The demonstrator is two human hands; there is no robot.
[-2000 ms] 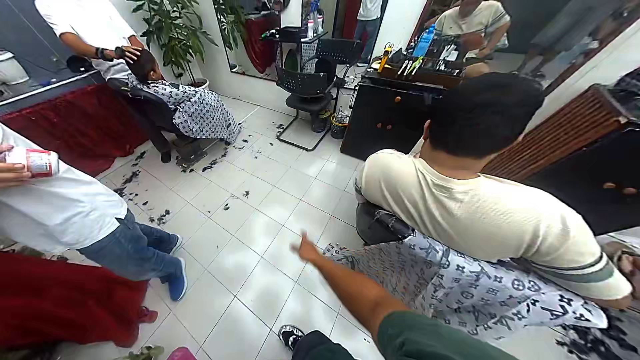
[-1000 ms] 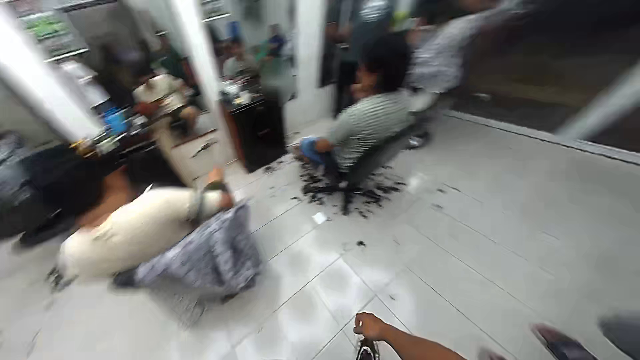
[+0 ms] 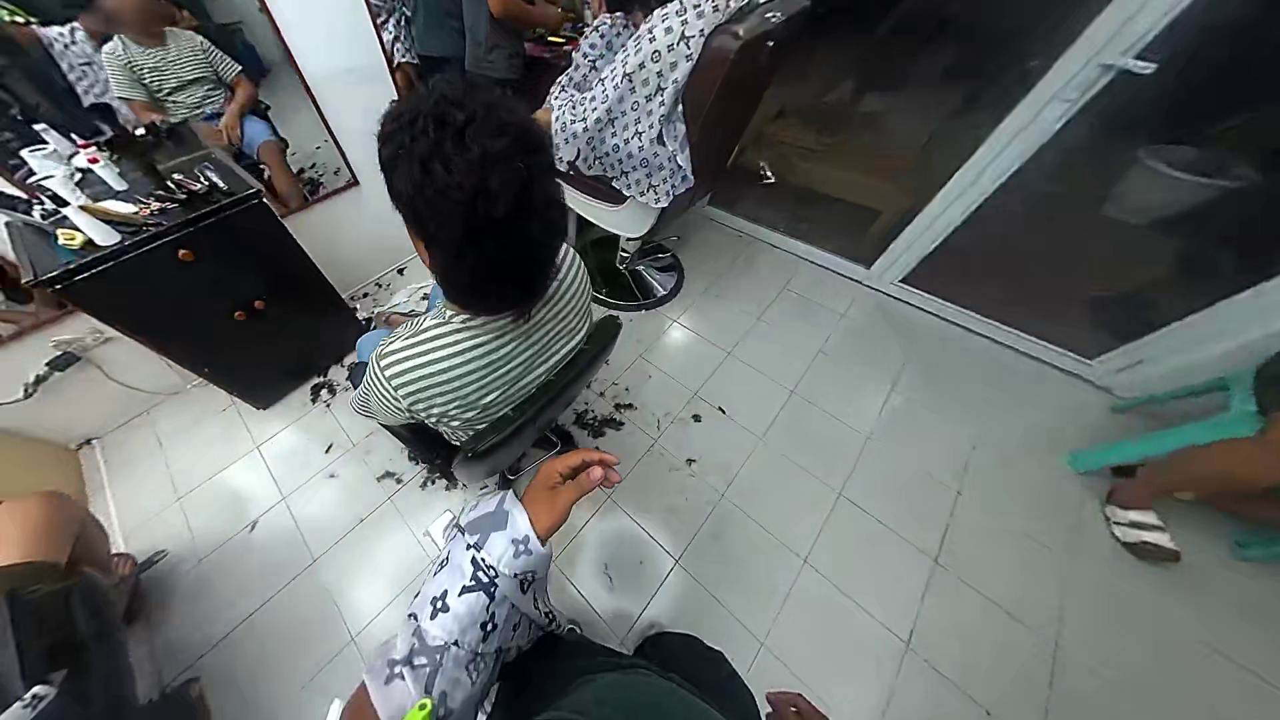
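My left hand [image 3: 572,488] reaches forward at the lower centre, its fingers loosely curled, with no object visible in it. A white barber cape with a dark pattern [image 3: 480,590] drapes over that forearm down to the wrist. A small bright green item [image 3: 420,709] shows at the bottom edge against the cape; its kind is unclear. Only a little of my right hand [image 3: 795,706] enters at the bottom edge, and whether it holds anything is hidden. Beyond my left hand, a person in a striped shirt [image 3: 480,370] sits in a dark chair [image 3: 550,400], facing away.
Cut hair [image 3: 597,422] litters the tiles around the chair. A black cabinet [image 3: 220,300] bearing barber tools stands at left. Behind, a caped person [image 3: 640,110] occupies a barber chair [image 3: 735,90]. Glass doors [image 3: 1000,230] and a green plastic stool [image 3: 1170,440] are at right.
The view has swung far round. The patterned cape now lies over my left forearm. The seated person in stripes is nearer than one second ago.
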